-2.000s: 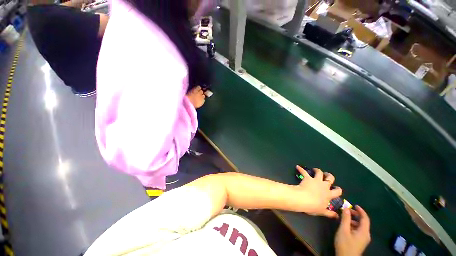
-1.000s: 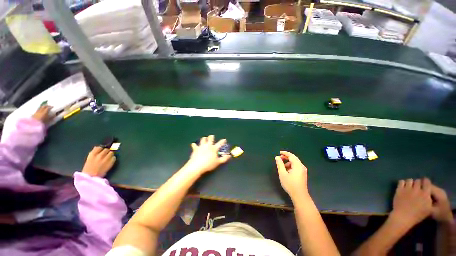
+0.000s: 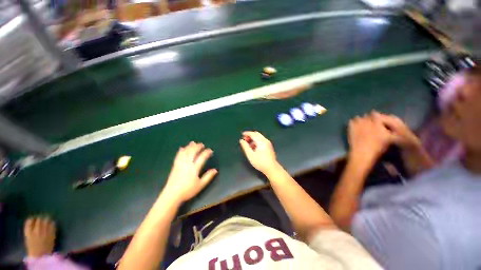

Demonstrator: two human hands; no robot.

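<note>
My left hand [image 3: 191, 171] is open and empty over the green bench, fingers spread. My right hand [image 3: 258, 151] has curled fingers; a small dark red spot shows between them, too blurred to tell whether it is held. A row of black units [image 3: 96, 174] lies left of my left hand, untouched, with a yellow-white end piece [image 3: 123, 162] at its right end. Three lit units [image 3: 298, 114] with pale, blue-rimmed screens lie in a row right of my right hand, a yellow end piece [image 3: 320, 109] beside them.
A small dark and yellow unit [image 3: 268, 71] lies beyond the pale strip [image 3: 184, 110], which has a brown patch. A person in grey sits at right, hands [image 3: 372, 134] together over the bench. Another person's hand [image 3: 40, 234] is at lower left. A metal post stands at left.
The view has turned to the right. My left hand has come off the row of black units and is now to its right. My right hand is still curled and nearer my left hand.
</note>
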